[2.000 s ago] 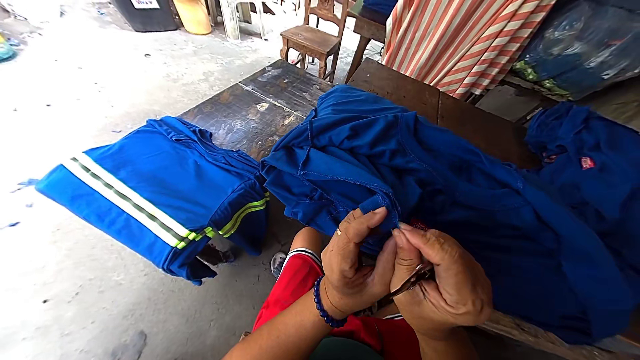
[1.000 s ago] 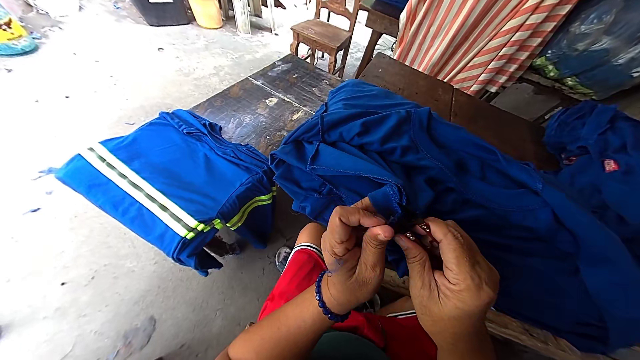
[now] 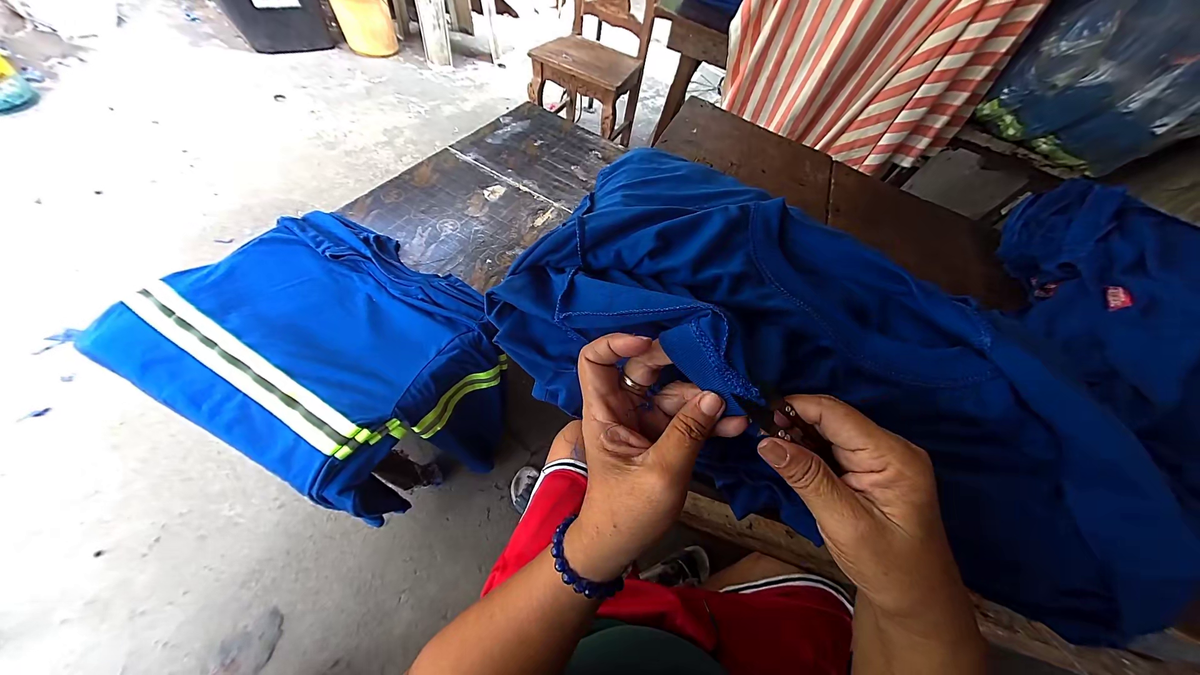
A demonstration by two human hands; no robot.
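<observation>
A blue knit garment (image 3: 844, 309) lies in folds over the wooden table before me, its overlocked seams showing. My left hand (image 3: 647, 441), with a ring and a dark blue bead bracelet, pinches the garment's ribbed edge (image 3: 698, 361) between thumb and fingers. My right hand (image 3: 862, 487) grips a small dark cutting tool (image 3: 783, 427), seemingly thread snips, its tips touching the seam beside my left fingertips. To the left, folded blue garments (image 3: 309, 347) with white, grey and yellow-green stripes hang over the table's edge.
The dark table top (image 3: 459, 202) shows between the two blue piles. More blue cloth (image 3: 1097, 281) with a small red label lies at the right. Beyond stand a wooden chair (image 3: 591, 70), a red-and-white striped cloth (image 3: 862, 75), plastic-wrapped goods (image 3: 1106, 84) and a black bin (image 3: 277, 23).
The ribbed edge now stands up in a loop over my left fingers, and the dark tool shows more plainly in my right hand, against the seam.
</observation>
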